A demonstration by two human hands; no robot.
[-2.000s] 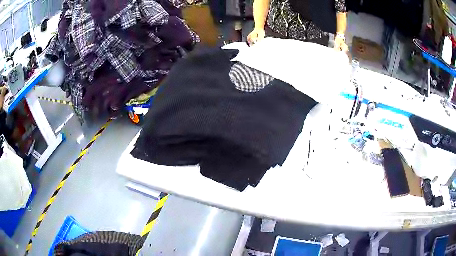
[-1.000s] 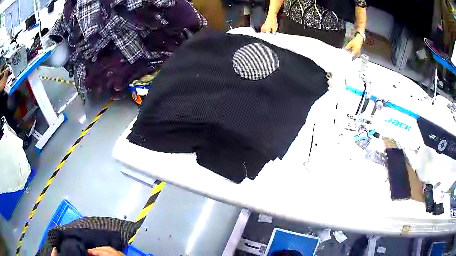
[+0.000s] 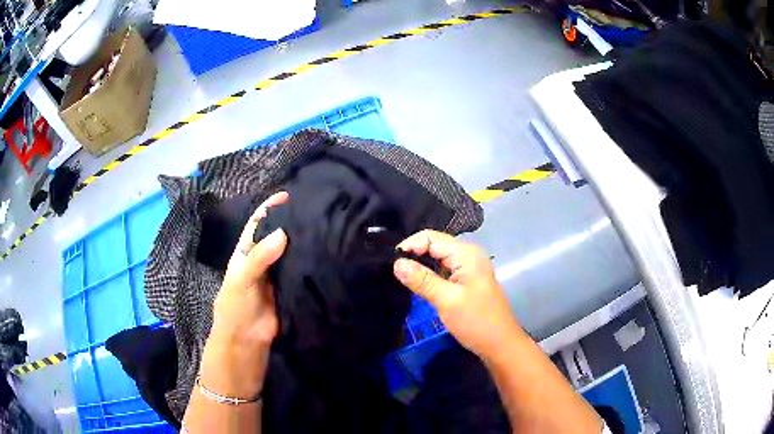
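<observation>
The jacket (image 3: 174,280) lies lining side out in a bundle, its grey-black checked cloth showing round the edge. Its black lining (image 3: 327,280) fills the middle, with a small white spot on it between my hands. My left hand (image 3: 248,284) is at the left side of the lining, thumb and forefinger apart; its other fingers are partly hidden. My right hand (image 3: 454,284) is at the right of the lining, thumb and fingers pinched on a small dark thing. I cannot tell whether that is a lining fold or a tool.
Blue plastic crates (image 3: 102,314) are under the garment. At right is the white table (image 3: 632,208) with black cut panels (image 3: 696,144) on it. A cardboard box (image 3: 114,106) stands at upper left. Yellow-black tape (image 3: 297,72) crosses the grey floor.
The view has turned down and left onto the garment, which was at the bottom edge before. Both my hands are now in full view over it. The person opposite is out of view.
</observation>
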